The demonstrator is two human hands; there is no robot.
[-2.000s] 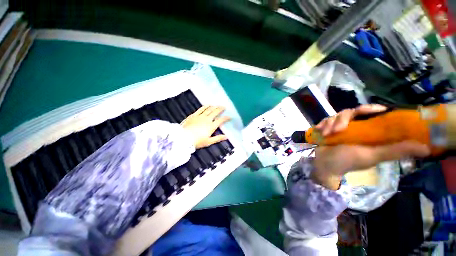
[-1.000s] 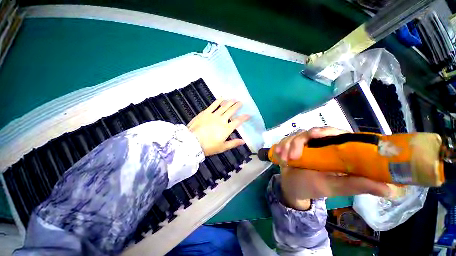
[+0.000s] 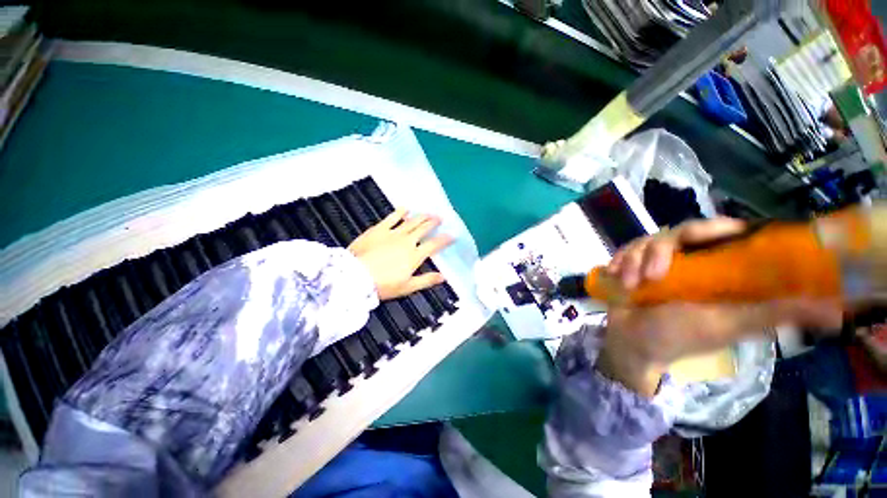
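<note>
A row of black plastic strips [image 3: 243,233] lies side by side on white foam sheets [image 3: 292,180]. My left hand [image 3: 397,255] rests flat, fingers spread, on the strips at the row's right end. My right hand [image 3: 652,302] is wrapped around an orange electric screwdriver [image 3: 749,265], slightly blurred. Its dark nose points left over the metal mechanism of the white screw feeder [image 3: 574,243]. Whether the tip touches the feeder, and whether it carries a screw, I cannot tell.
A metal post [image 3: 632,107] with yellowish tape stands behind the feeder. A clear plastic bag [image 3: 725,399] with black parts lies to the right. Stacked sheets [image 3: 17,73] are at the far left. A dark green belt [image 3: 321,49] runs beyond the bench. A blue crate [image 3: 720,97] is at upper right.
Since one second ago, the screwdriver has moved right, from the strips' right end to over the feeder. My left hand stays on the strips. The camera view has shifted.
</note>
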